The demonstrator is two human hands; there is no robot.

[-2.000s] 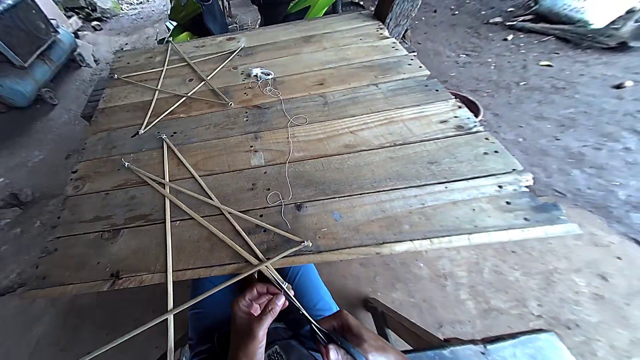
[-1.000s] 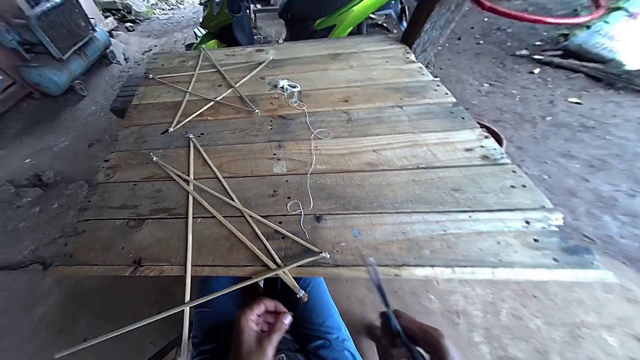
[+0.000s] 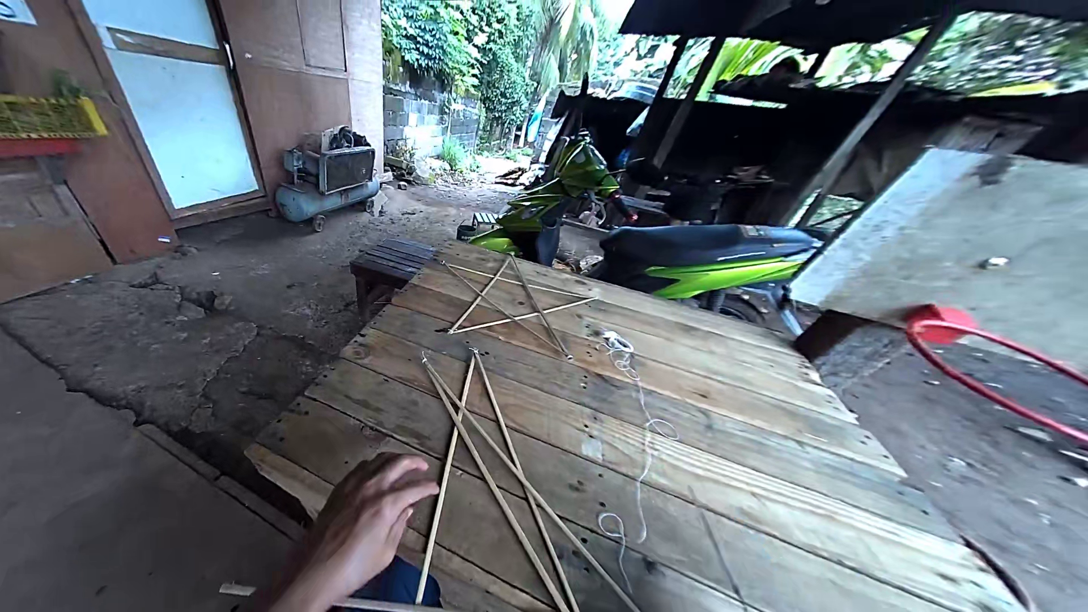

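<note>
My left hand (image 3: 374, 518) is raised over the near left edge of the wooden plank table (image 3: 722, 510), its fingers apart beside a thin stick of the nearer frame. That frame of thin bamboo-like sticks (image 3: 501, 425) has tied tips at its far end, and its near end runs out of view. Farther back lies a finished-looking star of thin sticks (image 3: 518, 310), tied at its points. A small bundle of white string (image 3: 618, 342) lies to the right of the star, with a loose strand trailing toward me. My right hand is out of view.
A low slatted bench (image 3: 395, 259) adjoins the table's far left corner. Behind the table stands a green and black motorcycle (image 3: 714, 255). An air compressor (image 3: 327, 191) rests by the wall at the left. A red hoop (image 3: 977, 399) is at the right.
The view has swung up and left. My left hand has moved from the table's near edge to the left side of the nearer frame. My right hand, earlier holding scissors, has left view.
</note>
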